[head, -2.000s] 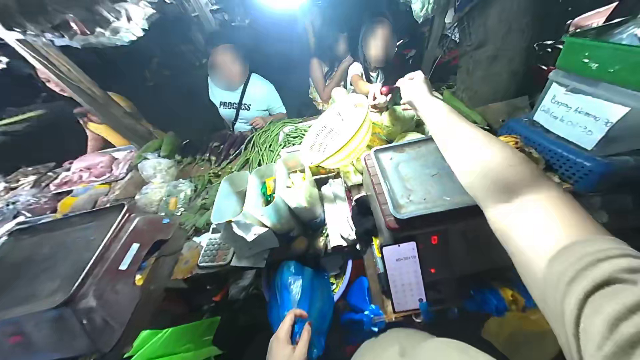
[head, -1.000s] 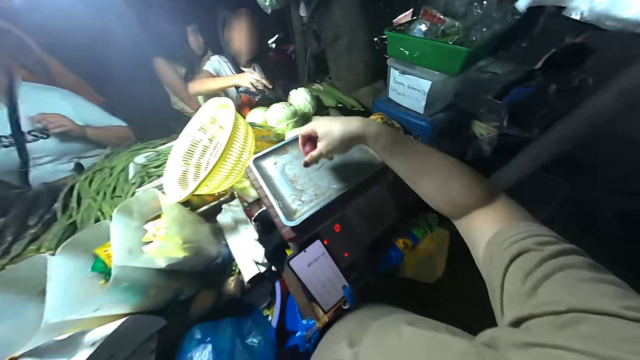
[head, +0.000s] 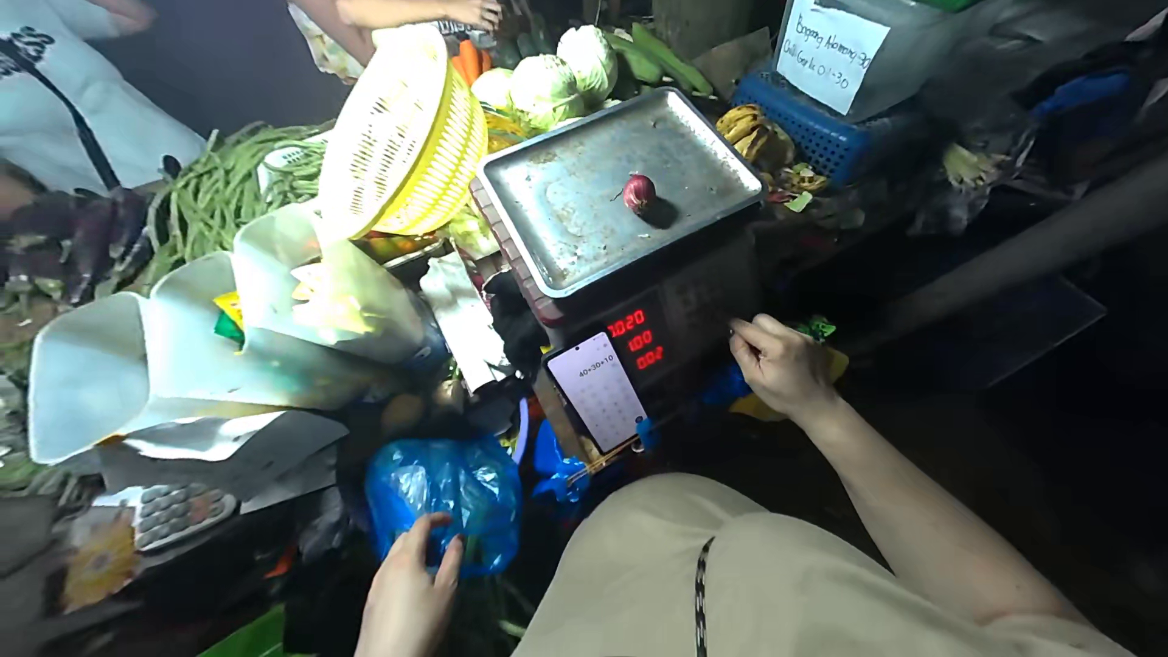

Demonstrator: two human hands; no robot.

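A single red onion [head: 639, 193] rests on the metal tray [head: 566, 173] of a digital weighing scale, whose red digits are lit. My right hand [head: 780, 360] is at the scale's front panel, fingers curled, with a fingertip close to the buttons; whether it touches them is unclear. My left hand [head: 418, 570] is at the lower edge of a blue plastic bag [head: 445, 497], fingers apart; a firm grip does not show. A smartphone [head: 598, 392] with a calculator on its screen leans against the scale's front.
Yellow plastic baskets [head: 401, 137] stand left of the scale, beside green cabbages [head: 547, 87] and long beans [head: 219, 196]. White containers [head: 196, 338] and a calculator [head: 182, 516] lie left. A blue crate [head: 803, 128] sits behind right. Other people stand across the stall.
My right hand has moved from over the tray to the scale's front panel. The onion, held out near another person's hand two seconds ago, is on the tray. The scale's digits have changed.
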